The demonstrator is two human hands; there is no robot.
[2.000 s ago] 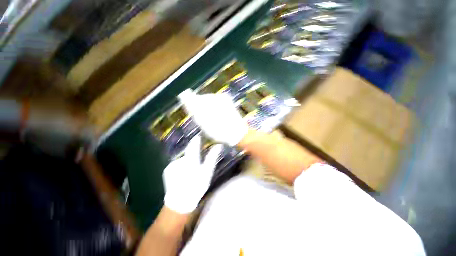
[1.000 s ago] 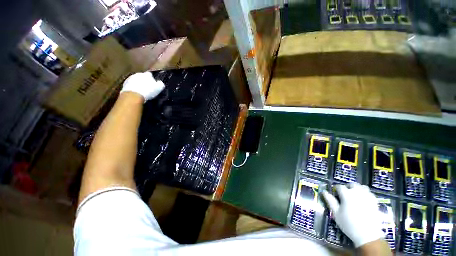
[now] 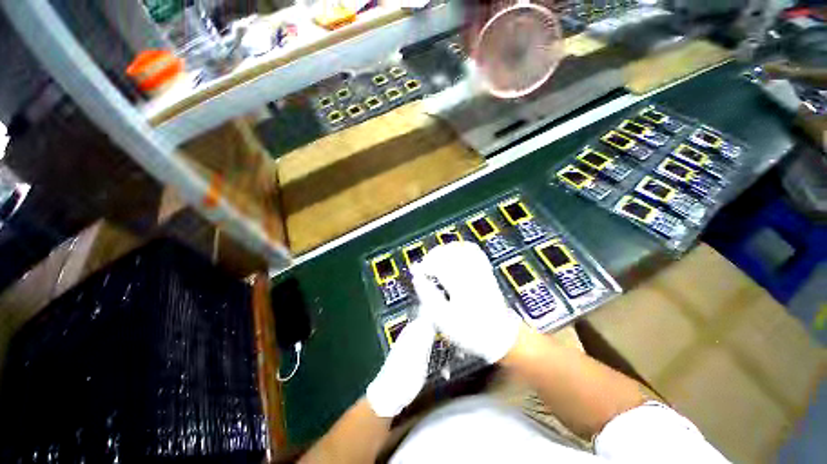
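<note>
A clear blister tray of yellow-and-black keypad phones lies on the green bench in front of me. My left hand and my right hand, both in white gloves, are together over the tray's near left part. A small dark piece shows between the gloved fingers; whether it is a held part or a phone below, and which hand has it, I cannot tell. The hands hide several phones. A second tray of phones lies further right on the bench.
A tall black stack stands at left. A black device with white cable lies at the bench end. A carton is at right, near a blue stool. A pink fan, a brown board and an orange object are beyond.
The view has swung right. My left hand has left the black stack and come to my right hand over the phone tray. The second tray and the fan are now in view.
</note>
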